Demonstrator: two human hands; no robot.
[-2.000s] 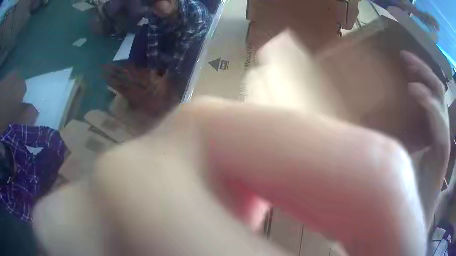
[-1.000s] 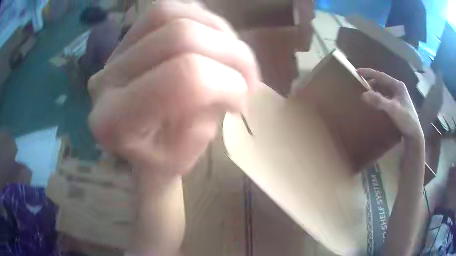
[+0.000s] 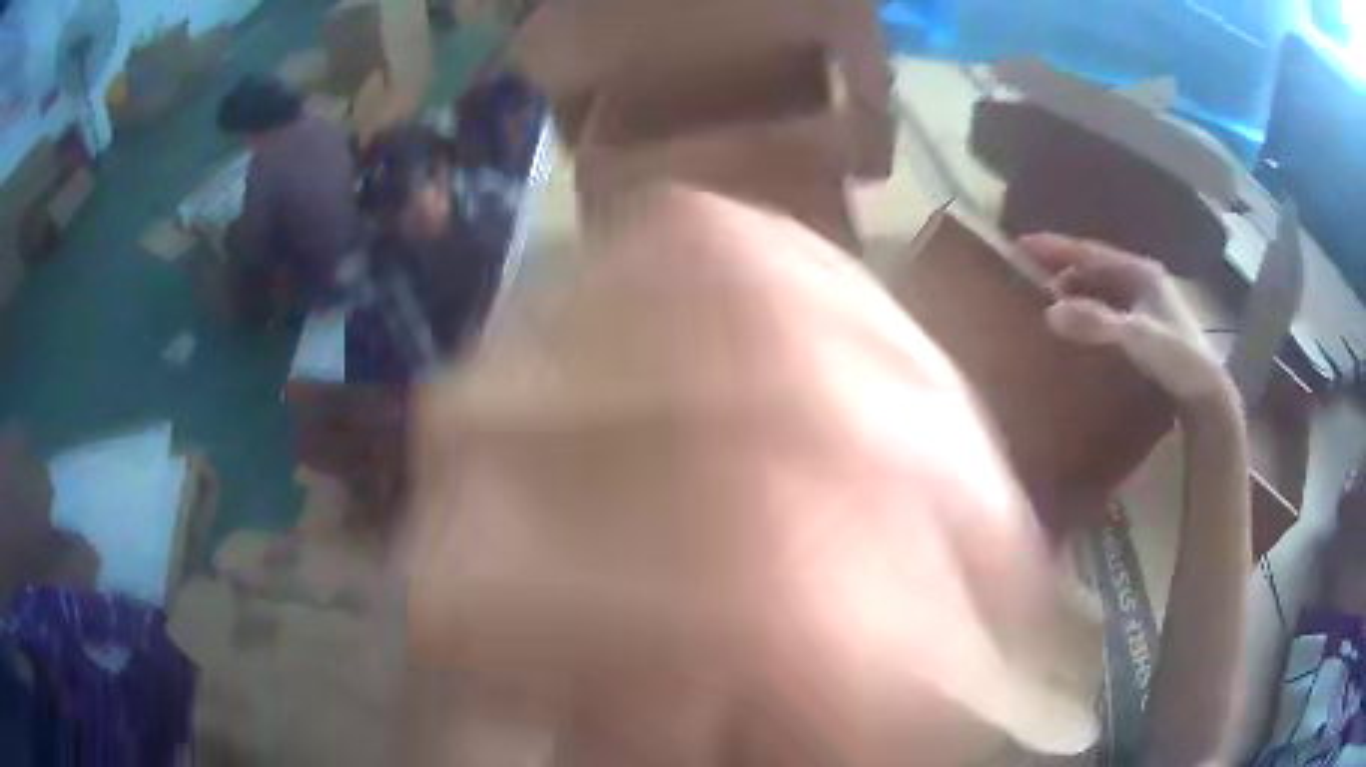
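A brown cardboard box being folded (image 3: 996,337) is tilted right of centre. My right hand (image 3: 1124,315) grips its upright side wall at the upper right edge, thumb and fingers on the folded top edge. My left hand (image 3: 719,480) is a large blur very close to the camera, over the centre of the view. It hides most of the box's pale lid panel, and whether its fingers hold anything cannot be seen.
Formed brown boxes (image 3: 712,113) stand at the far end. Dark brown cardboard pieces (image 3: 1109,188) lie beyond my right hand. A printed dark stripe (image 3: 1116,599) runs under my right forearm. Several people sit at left, one in purple plaid (image 3: 105,674).
My left hand has moved down and right from the upper left and now covers the lid. My right hand keeps its grip on the box wall and has shifted slightly left in view.
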